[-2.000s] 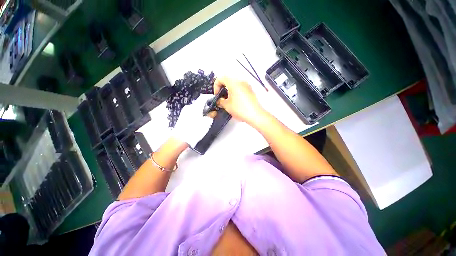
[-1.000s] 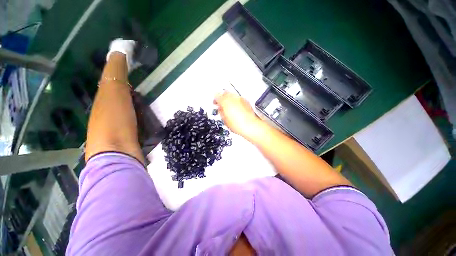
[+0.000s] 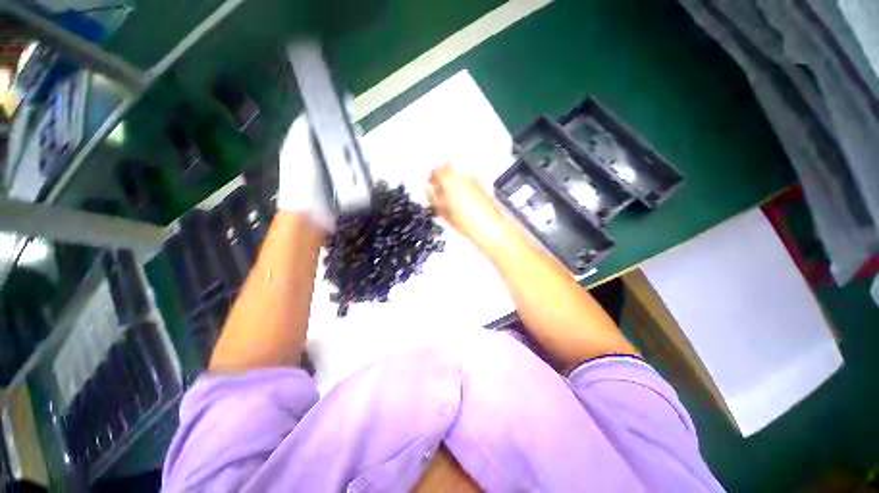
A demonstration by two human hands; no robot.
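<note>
My left hand (image 3: 306, 173), in a white glove, holds a black plastic housing (image 3: 332, 135) upright on the left, above the edge of the heap; its smooth side catches the light and it is blurred. A heap of small black inserts (image 3: 381, 250) lies on the white work sheet (image 3: 448, 111). My bare right hand (image 3: 451, 193) is over the sheet, right of the heap, with its fingers bunched; whether they hold an insert cannot be made out. Three open housings (image 3: 554, 217) lie side by side to the right of my right hand.
More housings (image 3: 226, 246) stand in rows at left, with a tray of black housings (image 3: 106, 395) at far left. Dark parts sit on the green shelf (image 3: 395, 38) beyond the pale edge strip. Grey translucent layers (image 3: 790, 125) hang at right, above a carton covered with a white sheet (image 3: 742, 318).
My left hand has come back from the shelf at upper left and now holds a housing. The housing at the upper end of the right-hand group is gone from there. The camera view has shifted.
</note>
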